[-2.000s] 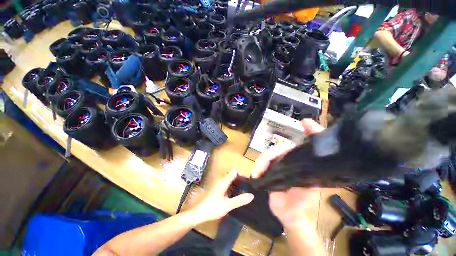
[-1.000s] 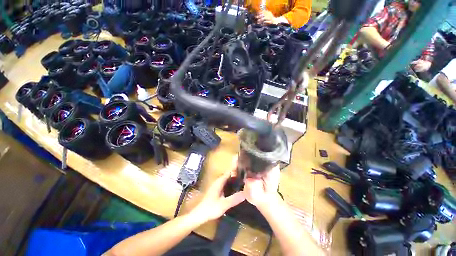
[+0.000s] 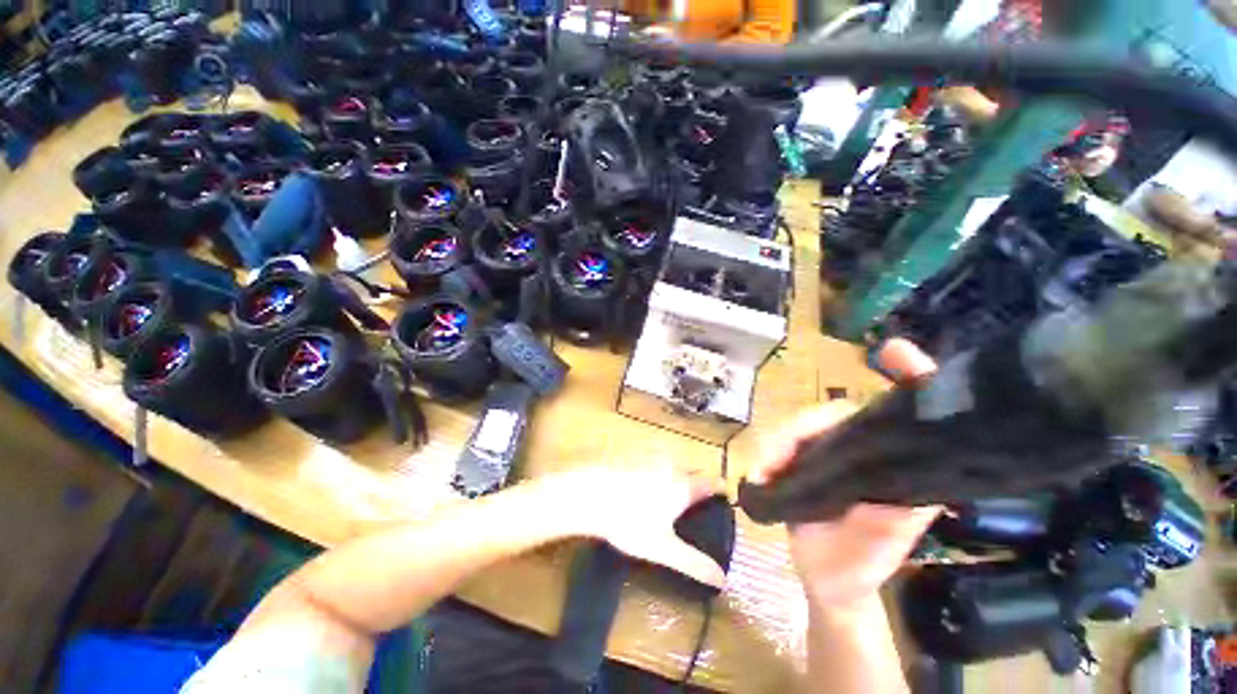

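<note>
My right hand (image 3: 855, 542) is closed around the thick black wrapped electric screwdriver (image 3: 936, 434), which lies slanted, its tip pointing left. My left hand (image 3: 661, 526) holds a black housing (image 3: 708, 540) on the bench, just left of the tool's tip. Most of the housing is hidden under my fingers. A flat dark strap (image 3: 592, 603) lies below the housing. The pale metal screw feeder (image 3: 705, 332) stands beyond my hands.
Rows of black housings (image 3: 305, 380) with red-blue-white wires inside stand at left. A grey-black handheld box (image 3: 491, 441) lies left of my hands. Shiny black drums (image 3: 984, 610) lie at right. A blue bin (image 3: 115, 664) is at bottom left. Part of another person shows at upper right.
The screwdriver has swung from upright over the housing to a slanted pose at the right, with my right hand. My left hand has moved right with the housing. The view has shifted.
</note>
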